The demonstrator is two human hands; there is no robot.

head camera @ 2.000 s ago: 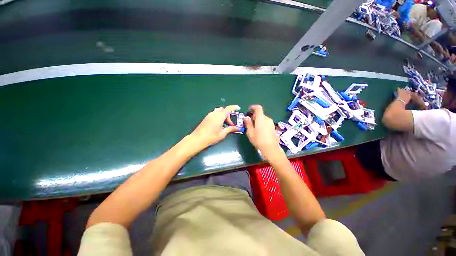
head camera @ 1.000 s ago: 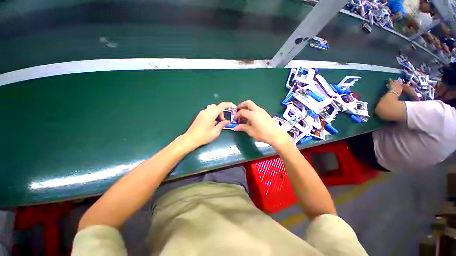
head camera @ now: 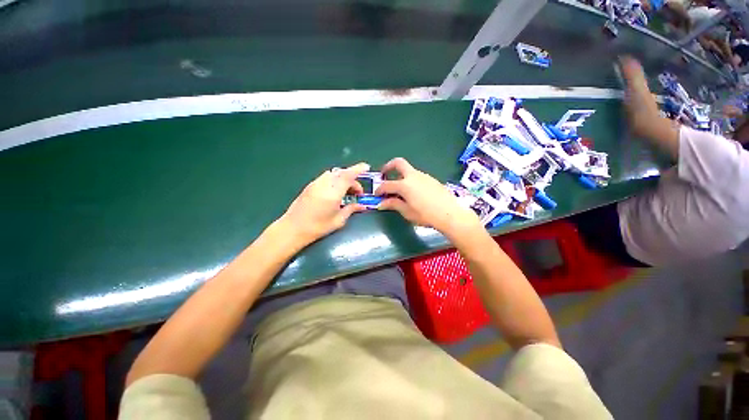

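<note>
A small white frame with a blue cell along its near side is held between both hands over the green bench. My left hand grips its left end with thumb and fingers. My right hand grips its right end. The fingers cover both ends, so small parts and wires there cannot be made out. A heap of white frames with blue cells lies on the bench to the right of my right hand.
A pale rail runs along the bench's far side, with a slanted grey post. One unit lies on the belt beyond. A person is at the right, arm stretched toward the belt. A red stool stands below the bench edge.
Both hands have shifted slightly left with the frame, and its blue cell and window show more clearly. The person at the right has raised an arm over the rail. The unit on the belt shows more fully.
</note>
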